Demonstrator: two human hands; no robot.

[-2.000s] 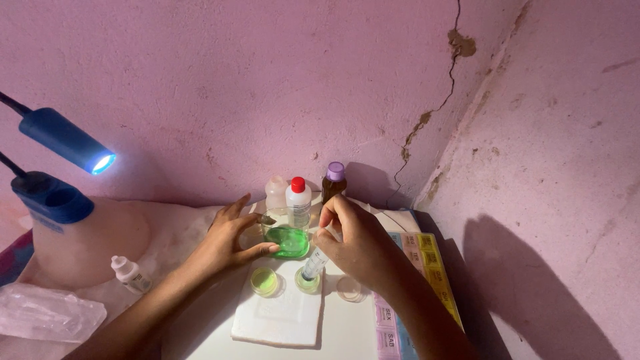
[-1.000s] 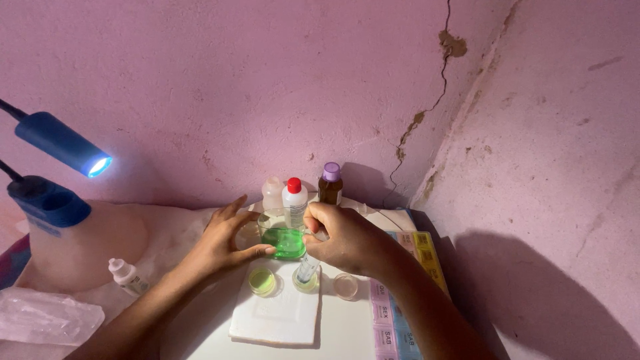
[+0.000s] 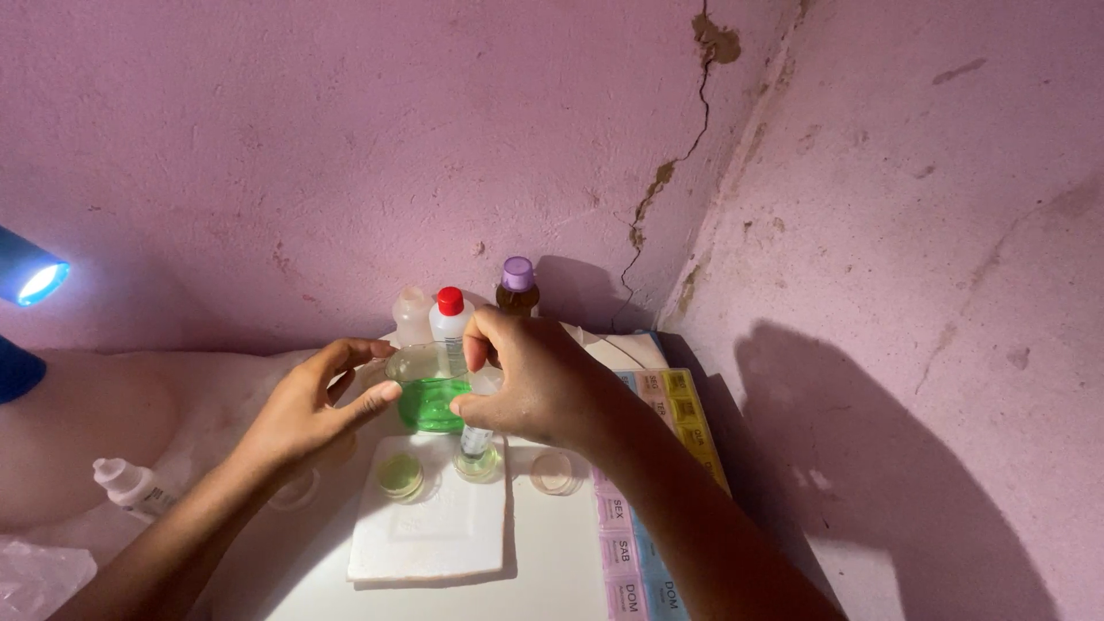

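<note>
My left hand (image 3: 323,401) is at the left side of a clear glass (image 3: 427,360) of green liquid (image 3: 431,405), its thumb and index finger spread at the edge; whether they touch is unclear. My right hand (image 3: 539,379) pinches the upper part of a clear plastic syringe (image 3: 476,442), partly hidden by the fingers. The syringe stands with its lower end in a small round dish (image 3: 475,466) of pale liquid on a white tile (image 3: 431,548). A second small dish (image 3: 399,477) with yellow-green liquid is to its left on the tile.
Behind are a white bottle with red cap (image 3: 450,302), a translucent bottle (image 3: 412,319) and a brown bottle with purple cap (image 3: 517,280). A small round container (image 3: 554,473) and a coloured pill organizer (image 3: 623,552) lie right, a dropper bottle (image 3: 129,487) left, a lamp (image 3: 34,272) far left.
My left thumb has drawn back from the front of the green liquid to the glass's left edge. My right hand remains above the small dish with the syringe. The view has turned right.
</note>
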